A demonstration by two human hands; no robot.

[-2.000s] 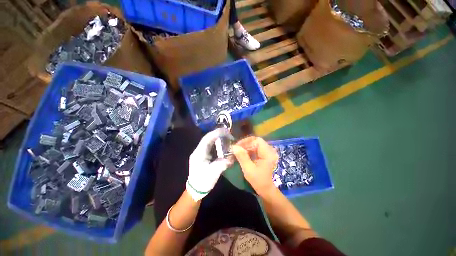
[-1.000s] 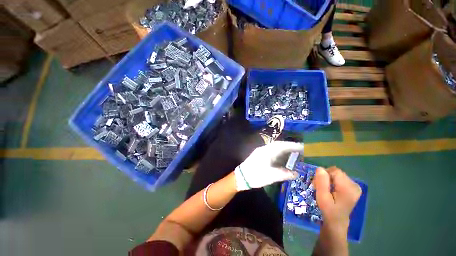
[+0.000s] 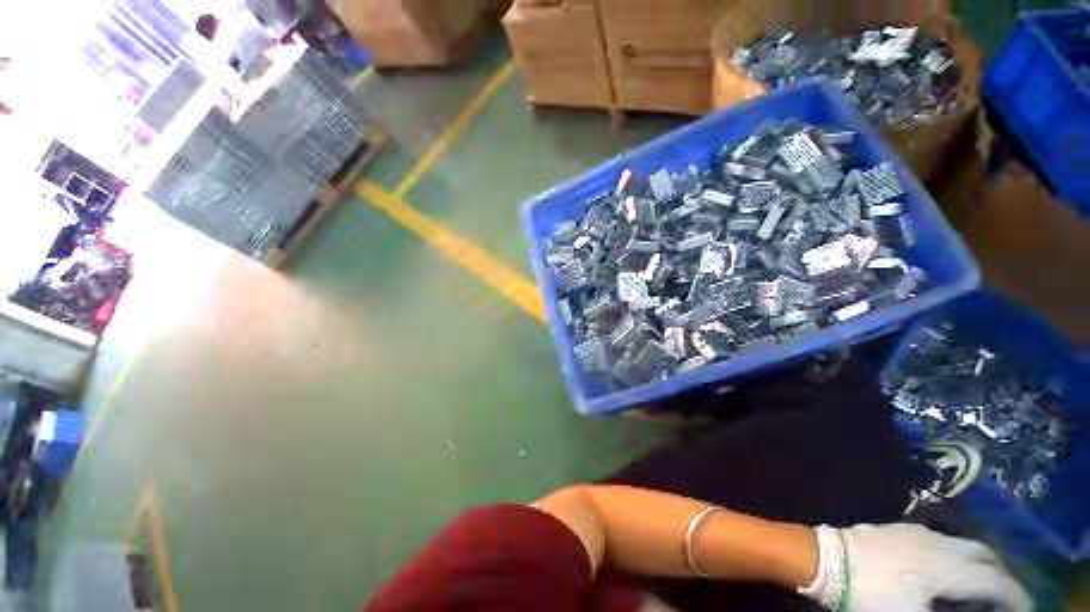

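My left hand [image 3: 926, 571], in a white knit glove with a green edge, is at the bottom right, partly cut off by the picture's lower edge. A dark patch shows by its fingers; whether it is a held part cannot be told. My right hand is out of the picture. The large blue tub [image 3: 765, 359], heaped with small grey parts [image 3: 717, 257], stands above my left forearm. A smaller blue tub [image 3: 1028, 526] with grey parts is at the right, partly behind my shoe [image 3: 947, 475].
An open cardboard box [image 3: 741, 90] of grey parts and a blue tub [image 3: 1028, 90] are at the upper right. Closed cartons [image 3: 562, 60] stand at the top. A wrapped stack [image 3: 257, 155] on a pallet and a person [image 3: 209, 26] are at the upper left. The green floor has yellow lines.
The view has swung left, so the tubs now lie further right. My right hand and the small tub beside it have left the picture. My left hand has shifted to the lower right.
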